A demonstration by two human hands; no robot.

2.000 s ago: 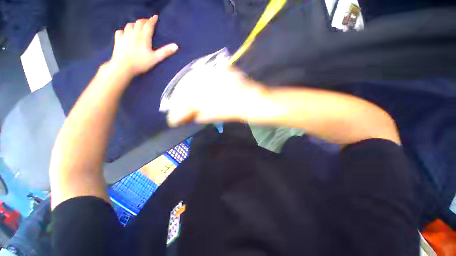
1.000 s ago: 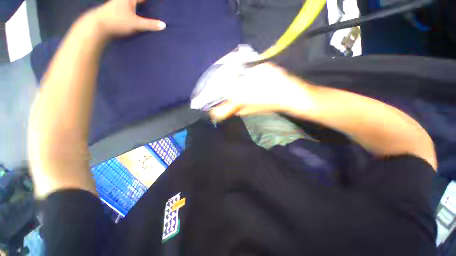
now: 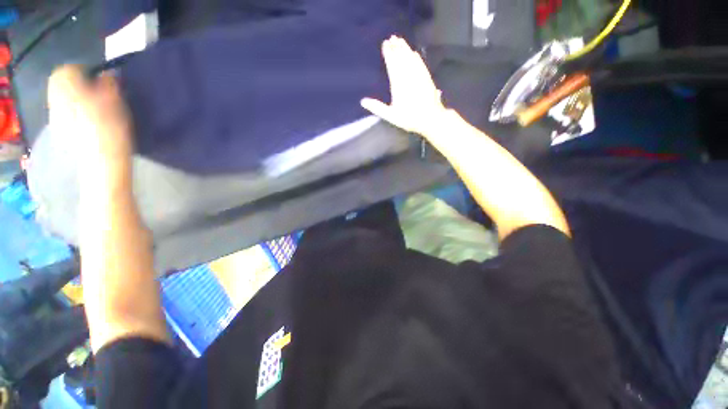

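A navy garment lies over the grey padded board, with a white strip along its near edge. My left hand is at the garment's left end, blurred; I cannot tell whether its fingers grip the cloth. My right hand is flat with fingers apart at the garment's right end, holding nothing. The steam iron, with silver body and orange-brown handle, rests at the right end of the board, apart from my right hand.
A yellow cable runs up from the iron. A white card lies at the upper left. Blue crates are below the board. Dark navy cloth lies at the right. Red items are at the far left.
My right hand has let go of the iron, which now stands to the right, and is on the garment's right end. My left hand has moved down and left. The white strip now shows.
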